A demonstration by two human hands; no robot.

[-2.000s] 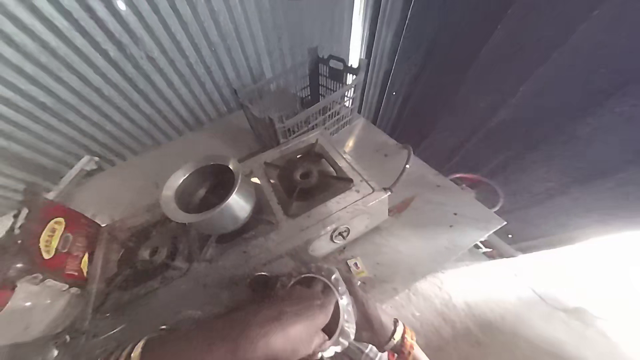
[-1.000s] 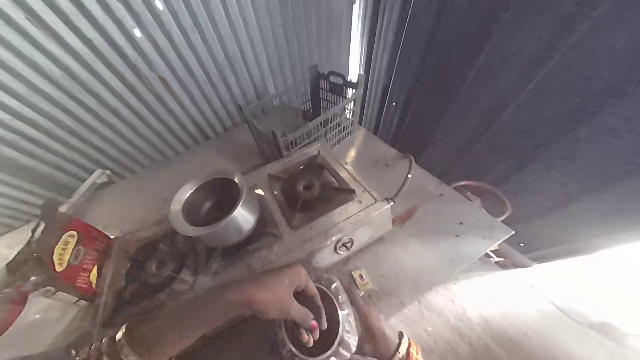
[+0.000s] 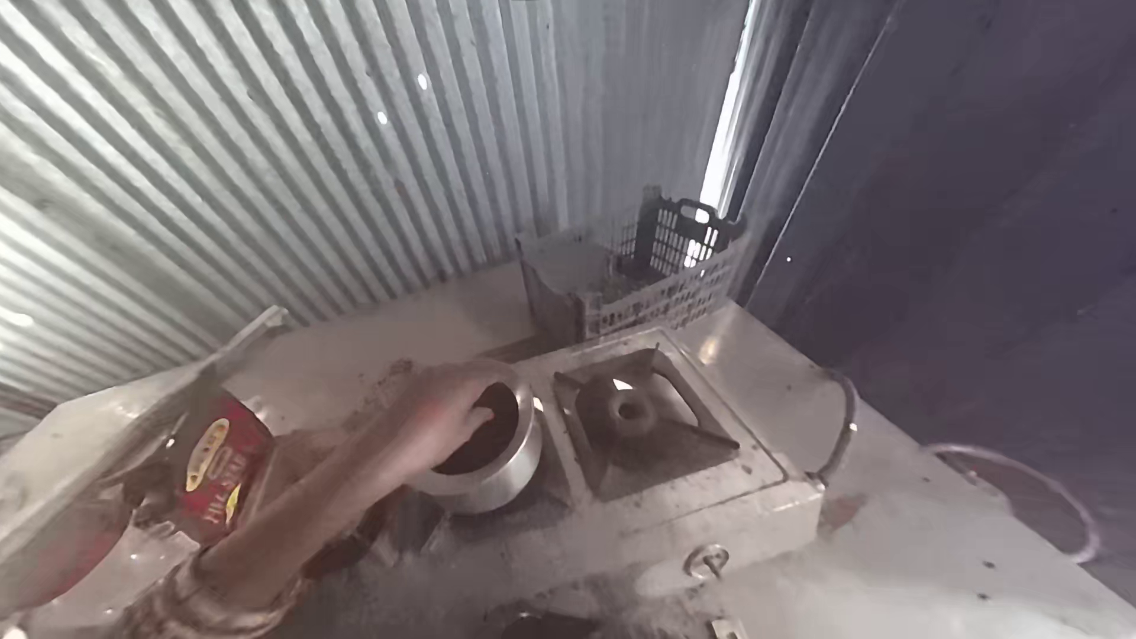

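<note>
My left hand reaches from the lower left over the metal pot. Its fingers are bent down at the pot's mouth; whether they hold anything is hidden. The wide-rimmed pot sits on a burner of the metal gas stove, with dark contents or a dark inside. To its right is a bare burner with a square pan support. A control knob is on the stove's front. My right hand is out of view.
A red printed packet lies left of my forearm, beside clear plastic. Behind the stove, a plastic crate stands near the corrugated metal wall. A hose leaves the stove's right side. A small box shows at the bottom edge.
My left hand has moved from the metal vessel at the front to the pot on the stove. My right hand and that vessel have gone out of view.
</note>
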